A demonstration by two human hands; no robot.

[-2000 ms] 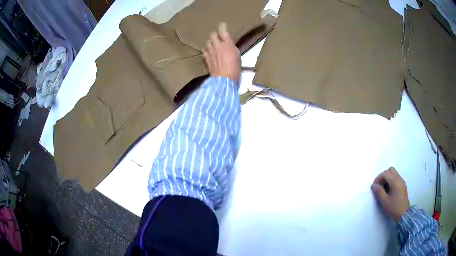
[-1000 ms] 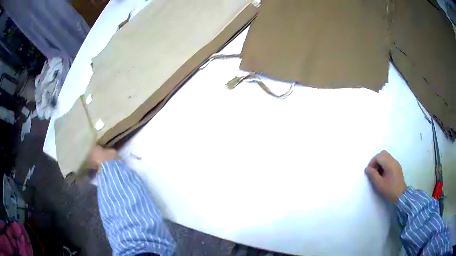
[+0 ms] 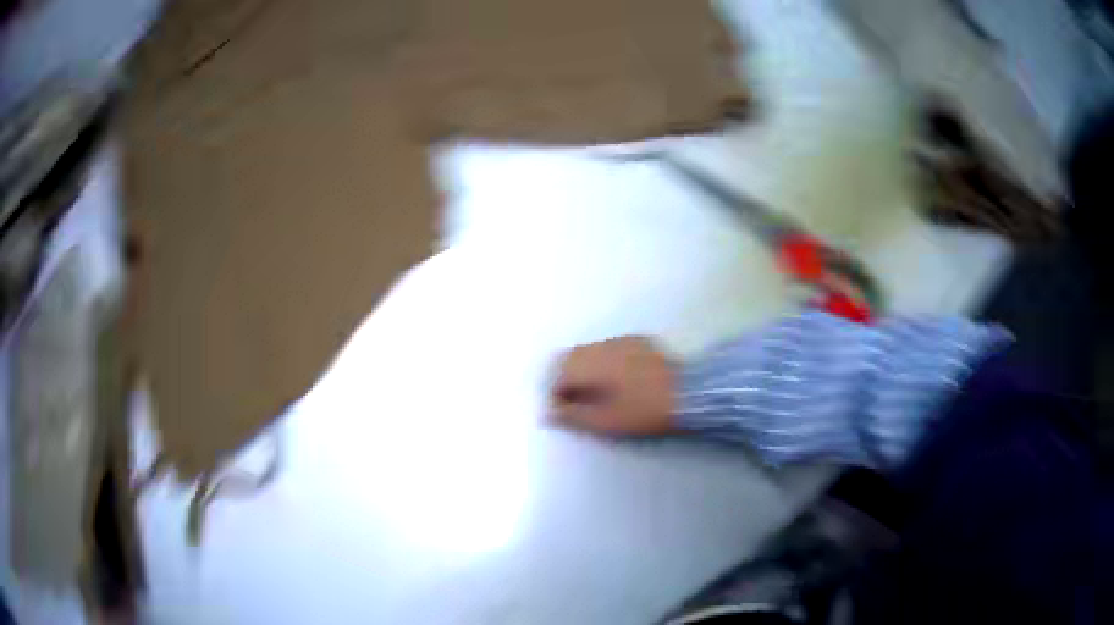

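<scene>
The picture is strongly blurred. My right hand rests on the white tabletop with its fingers curled in; nothing shows in it. My left hand is out of the picture. A large brown cloth panel lies flat beyond and left of my right hand. Shears with red handles lie beyond my right hand, near the sleeve, blades pointing to the upper left. My right hand does not touch them.
A pale panel lies along the left rim. A thin curled offcut lies below the brown panel's lower tip. A dark frayed bundle lies at the upper right. The table's near edge runs at the lower right, with dark floor beyond.
The view has swung right. My left hand, earlier moving from the left panel's middle to its near end, has left the picture. That panel was turned pale side up. My right hand stays curled.
</scene>
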